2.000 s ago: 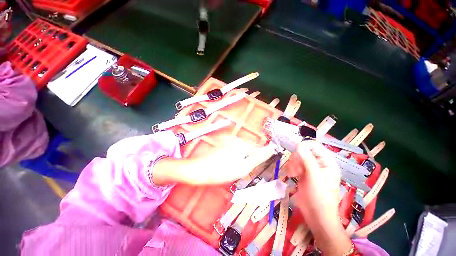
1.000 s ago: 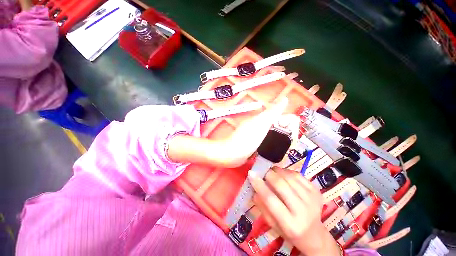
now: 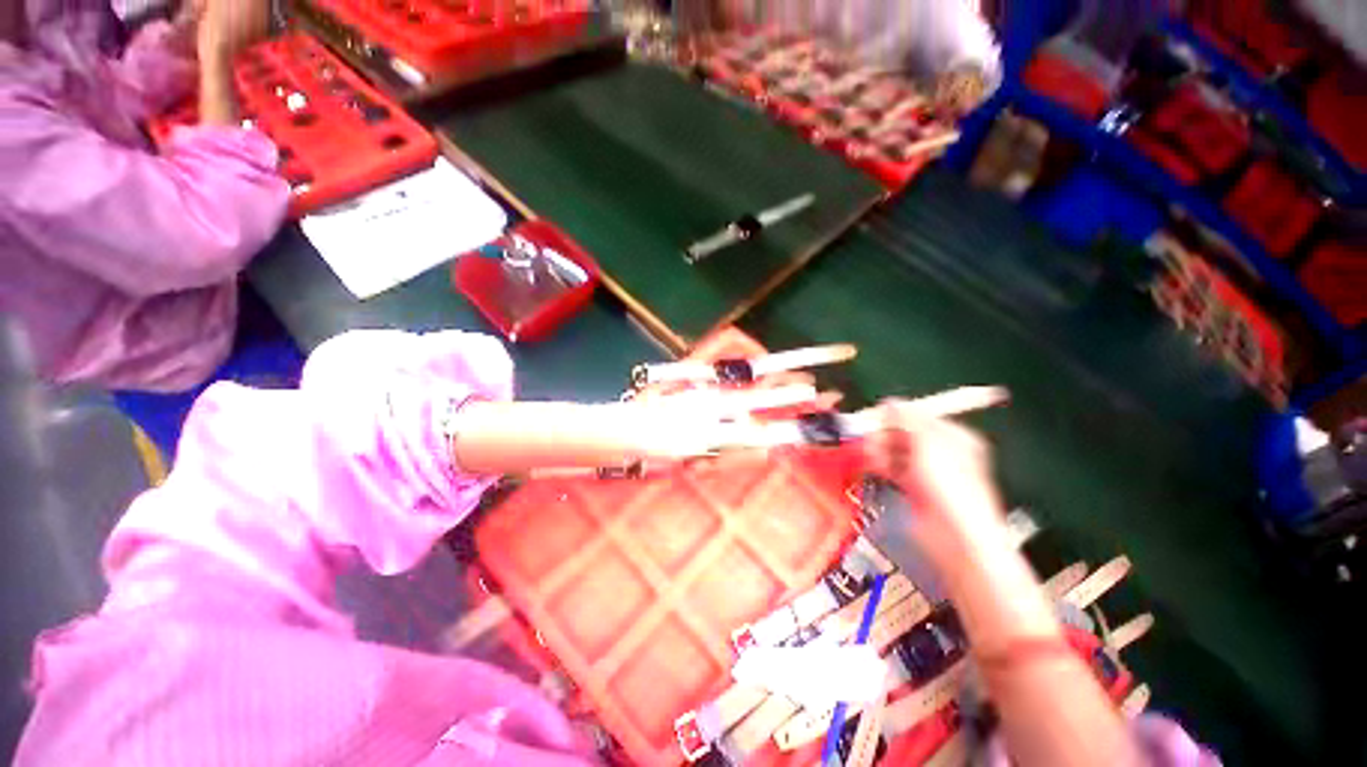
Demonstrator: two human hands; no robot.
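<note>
My left hand [image 3: 682, 427] and my right hand [image 3: 933, 462] hold a pale-strapped wristwatch [image 3: 820, 429] level above the tray's far edge. Its dark face shows between my hands, and its strap end sticks out past my right hand. My left fingers are blurred. The red-orange compartment tray [image 3: 637, 577] lies below. Another watch [image 3: 733, 370] lies just beyond my hands. A blue stick tool [image 3: 858, 659] and a crumpled white cloth [image 3: 802, 677] lie on the watches at the near right. My right forearm partly hides those watches.
A red box [image 3: 525, 307] and a paper sheet [image 3: 402, 228] lie at the left, near a person's pink sleeve [image 3: 143, 225] and a red tray [image 3: 308, 105]. A single watch [image 3: 747, 228] lies on the green bench ahead. More watches [image 3: 840, 98] fill a far tray.
The view has shifted. Both hands have moved from the grey-strapped watch to the tray's far edge, where they now hold a pale-strapped one. The white cloth again shows beside the blue stick.
</note>
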